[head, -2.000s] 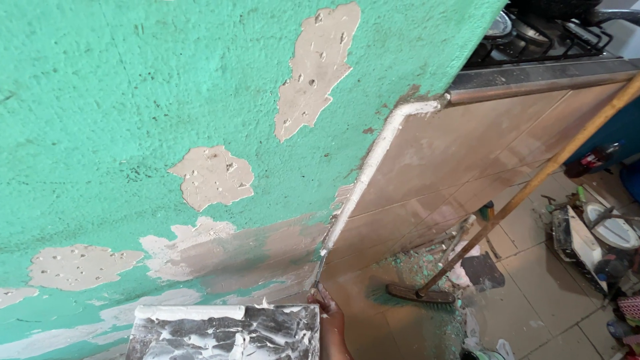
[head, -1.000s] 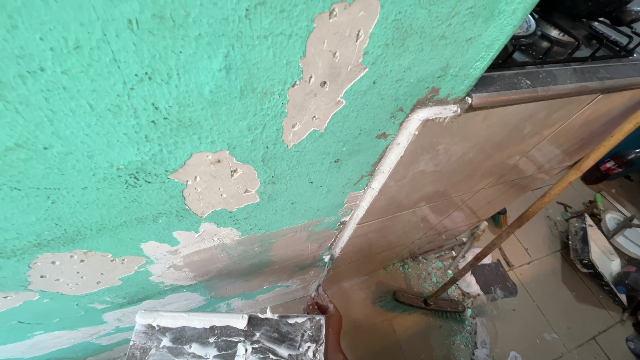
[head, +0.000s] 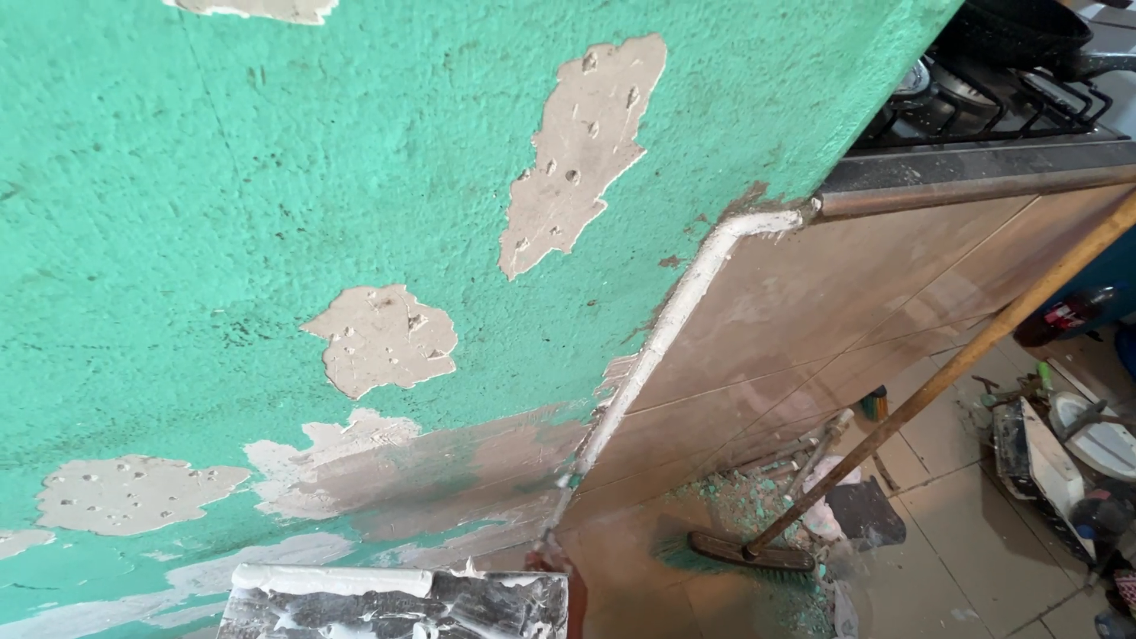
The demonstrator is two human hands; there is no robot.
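Observation:
One of my hands [head: 557, 568], seen low in the middle behind the plaster board, is closed on a thin tool [head: 557, 515], perhaps a putty knife; it looks like my right hand. The tool's tip touches the lower end of the white filler strip [head: 679, 311] along the wall's edge. In the foreground lies a flat board or wide blade [head: 355, 612] smeared with white plaster; the hand bearing it is hidden. The green wall [head: 266, 177] has several scraped bare patches [head: 581, 151] and smeared filler [head: 337, 461] low down.
Tiles [head: 781, 328] face the counter beside the strip. A gas stove [head: 985, 98] with a black pan [head: 1021, 31] is at upper right. A broom [head: 750, 550] leans across, its head by paint chips [head: 754, 497] on the tiled floor. Trays [head: 1034, 470] and a bottle [head: 1069, 315] stand right.
The view has shifted slightly. The hand with the thin tool stays near the strip's lower end, and the plaster-smeared board remains in the foreground.

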